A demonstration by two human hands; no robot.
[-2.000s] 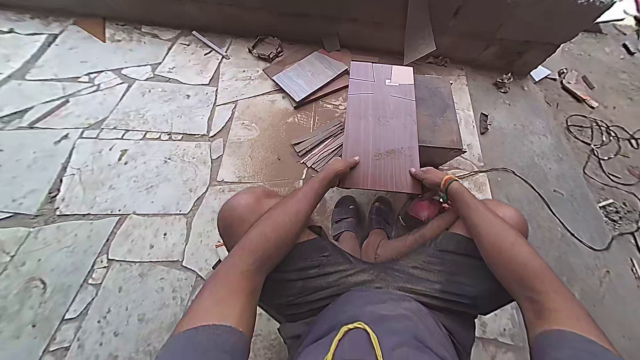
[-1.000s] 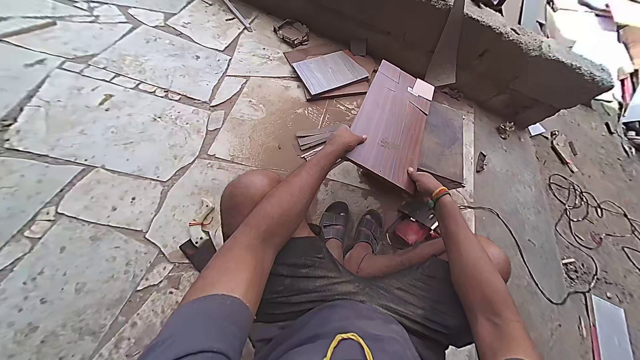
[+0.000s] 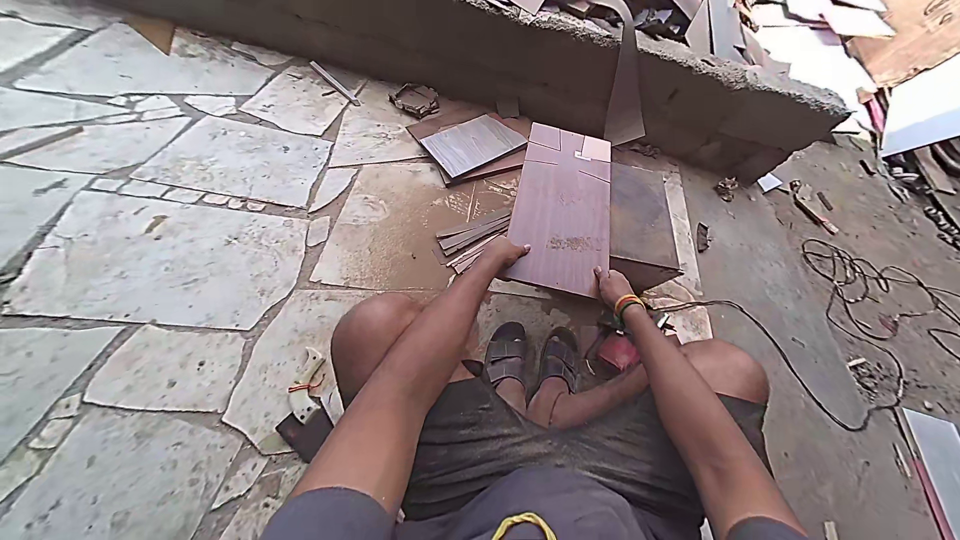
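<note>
Between my two hands I hold a reddish-brown wood-grain tile or panel [image 3: 562, 202], with cut lines and a small light patch near its far end and some dust on its face. My left hand [image 3: 510, 253] grips its near left corner. At the near right corner is my right hand [image 3: 613, 286], thumb on top. The panel's far part overlaps a dark box-like block [image 3: 643, 210]. Thin cut strips [image 3: 472, 234] lie to the left. A red power tool [image 3: 619, 350], partly hidden by my right forearm, sits by my right foot.
A grey wood-grain piece [image 3: 474, 146] lies on brown panels near a low concrete wall [image 3: 480, 60]. On the right, a black cable [image 3: 795, 382] runs over the ground to a tangle. Offcuts are piled beyond the wall. Stone paving [image 3: 165, 255] spreads left.
The panel, tilted to the right one second ago, now points more nearly straight ahead, still in both hands. The view has turned somewhat.
</note>
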